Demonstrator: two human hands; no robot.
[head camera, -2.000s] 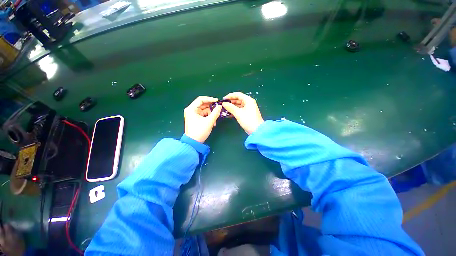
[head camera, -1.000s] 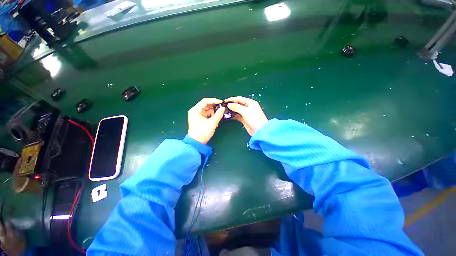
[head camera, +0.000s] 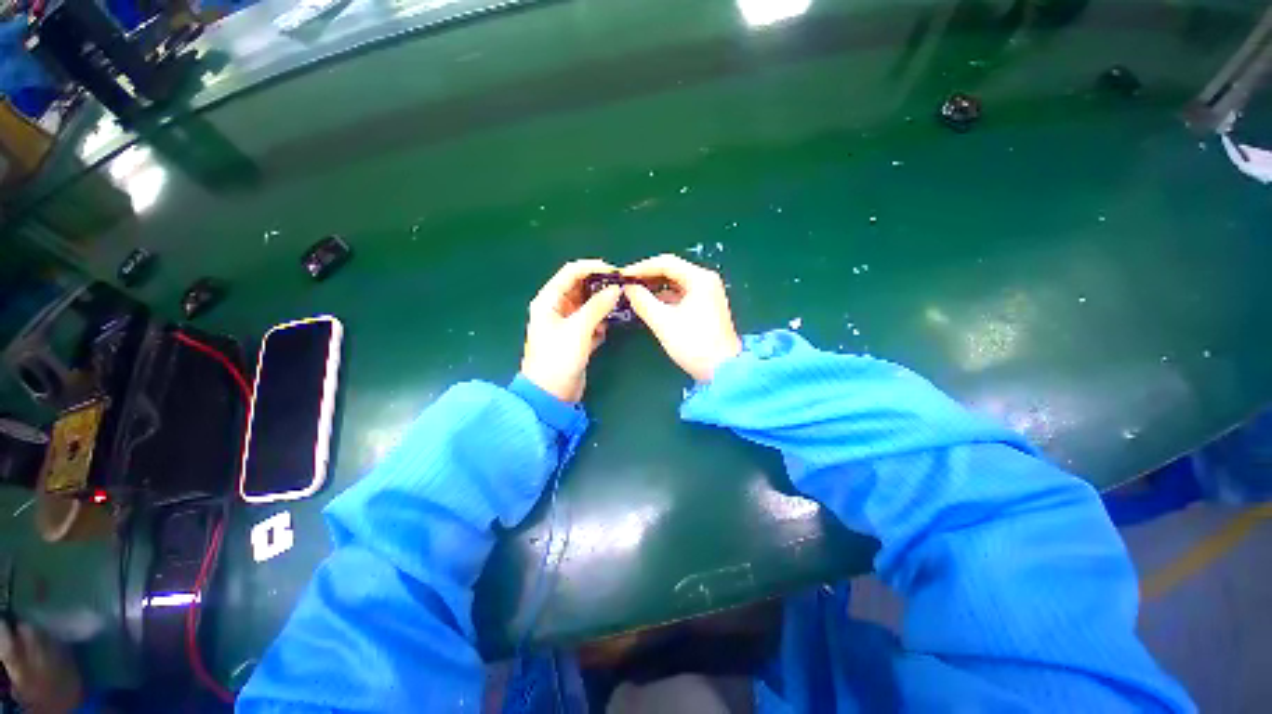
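A small black glossy electronic unit (head camera: 615, 300) is held between the fingertips of both hands, above the green surface (head camera: 670, 460). My left hand (head camera: 565, 328) grips its left side and my right hand (head camera: 682, 318) its right side, with the thumbs close together. The fingers hide most of the unit. Tiny white specks lie on the surface around and beyond my hands. Both sleeves are bright blue, and a thin cord hangs from my left wrist.
Several black units lie at the left, one of them here (head camera: 327, 255), and two at the far right. A phone (head camera: 292, 409), a notched white piece (head camera: 272, 534) and black equipment with red cable (head camera: 179, 419) are at left. A person's hand (head camera: 41, 670) shows bottom left.
The black units on the green surface have shifted slightly leftward in view. Both hands stay together on the held unit, with small changes in the fingers.
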